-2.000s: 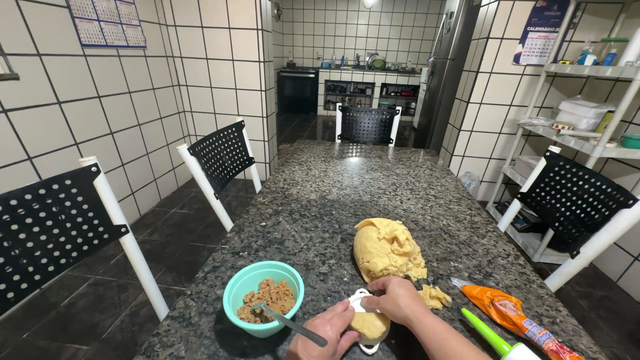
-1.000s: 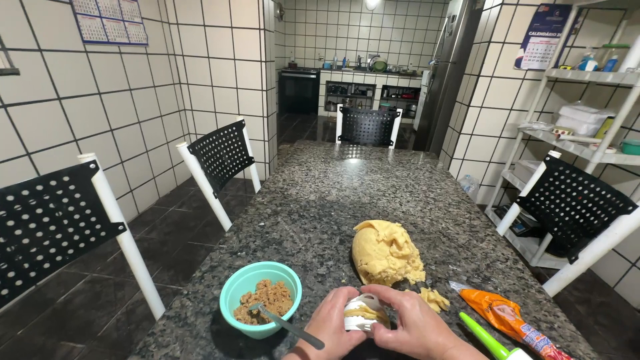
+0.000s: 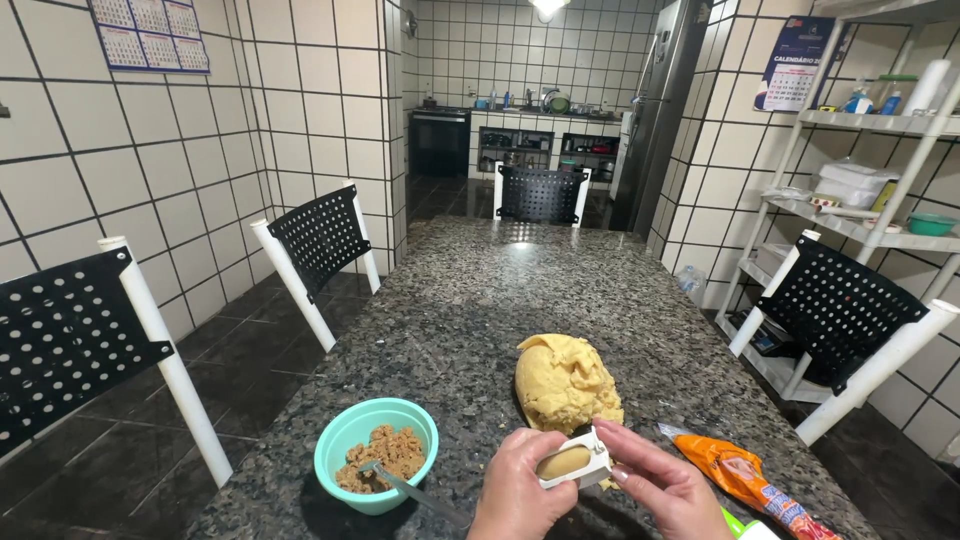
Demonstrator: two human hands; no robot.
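Note:
Both of my hands hold a small white plastic mold [image 3: 596, 466] above the near part of the table. An oval of yellow dough [image 3: 564, 463] shows in its opening. My left hand [image 3: 521, 487] grips the mold's left side, with the thumb along its upper edge. The fingers and thumb of my right hand [image 3: 660, 480] pinch its right end. Just beyond the hands lies a large lump of yellow dough [image 3: 562, 379], with crumbs beside it. To the left stands a turquoise bowl [image 3: 326, 465] of brown crumbly filling [image 3: 394, 450], a metal utensil [image 3: 420, 495] leaning in it.
On the right of the granite table [image 3: 480, 292] lie an orange piping-style plastic package [image 3: 742, 472] and a green-and-white utensil [image 3: 742, 525], partly cut off. Perforated black chairs [image 3: 319, 240] stand around the table. A white shelf unit [image 3: 832, 217] is at the right.
The mold, low near the table two seconds ago, has been lifted and turned between my hands. Its opening with the dough now faces up toward the view. The bowl and dough lump have not moved.

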